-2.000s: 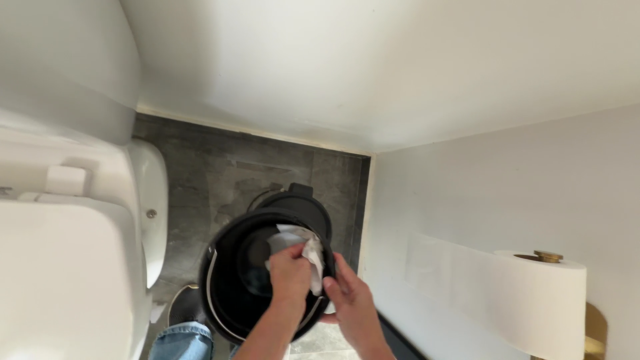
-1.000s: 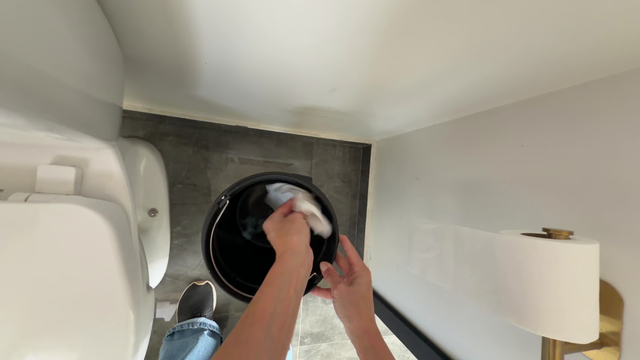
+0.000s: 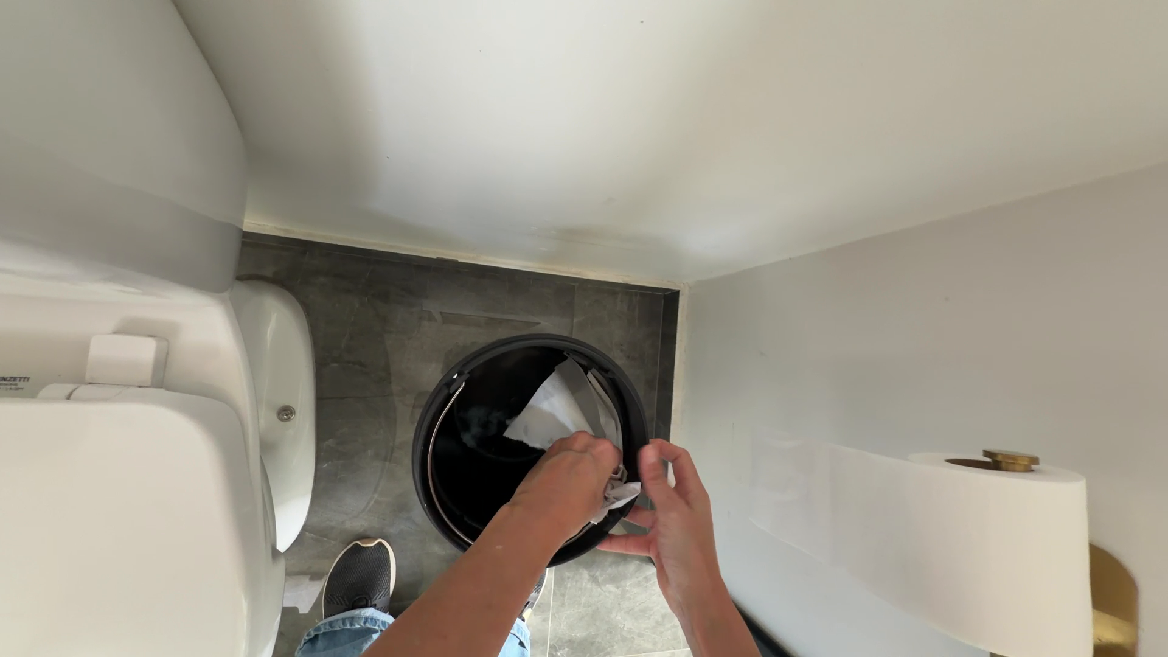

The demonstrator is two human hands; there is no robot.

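Observation:
A round black bucket [image 3: 464,538] with a thin metal handle [image 3: 436,456] is seen from above, its dark inside facing me. My left hand [image 3: 570,479] reaches into it and grips a crumpled white paper or cloth wipe [image 3: 552,411] against the inner wall on the right. My right hand [image 3: 673,502] is at the bucket's right rim, thumb near the top edge and fingers against the outside, steadying it. The fingertips of my left hand are partly hidden in the wipe.
A white toilet [image 3: 119,520] stands at the left. White walls [image 3: 566,137] meet in a corner above the grey tiled floor [image 3: 351,411]. A toilet paper roll [image 3: 995,547] hangs on a brass holder [image 3: 1109,593] at the right. My shoe [image 3: 359,577] is below left of the bucket.
My left hand has moved down along the bucket's inner right side with the wipe. The black round piece seen on the floor behind the bucket two seconds ago is no longer visible.

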